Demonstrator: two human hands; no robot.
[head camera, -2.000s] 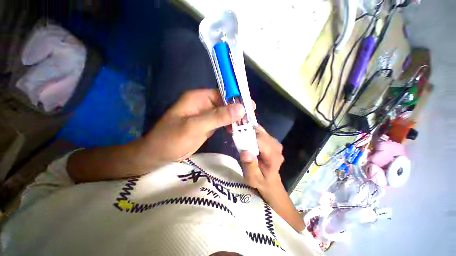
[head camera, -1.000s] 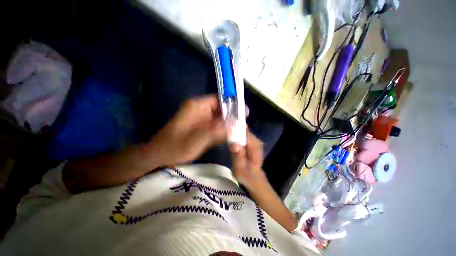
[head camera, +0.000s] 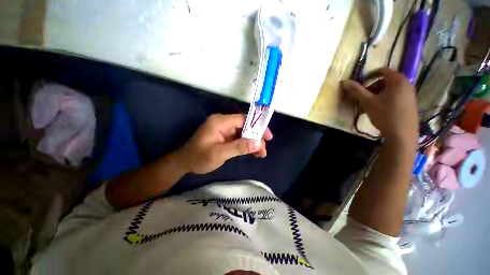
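Observation:
My left hand (head camera: 220, 142) holds the narrow lower end of a white curved shell half (head camera: 275, 24) between thumb and fingers. Its wide rounded end points up, over the edge of the bench. A bright blue cylindrical battery (head camera: 269, 75) lies lengthwise inside the shell. Thin red wires (head camera: 258, 117) show below the battery, near my fingertips. My right hand (head camera: 388, 102) is at the bench's right part, its thumb and fingers around the lower end of dark, thin tweezers (head camera: 361, 63). Whether the fingers have closed on them cannot be told.
The pale bench (head camera: 134, 32) spans the top. A purple electric screwdriver (head camera: 415, 45) and black cords lie beyond my right hand. Pink parts (head camera: 458, 147) and a white ring-shaped spool (head camera: 472, 168) are at the right. A pale bundle (head camera: 64, 121) is at the lower left.
My right hand has let go of the shell and moved right to the tweezers. My left hand still holds the shell, now tilted slightly to the right. The view has shifted.

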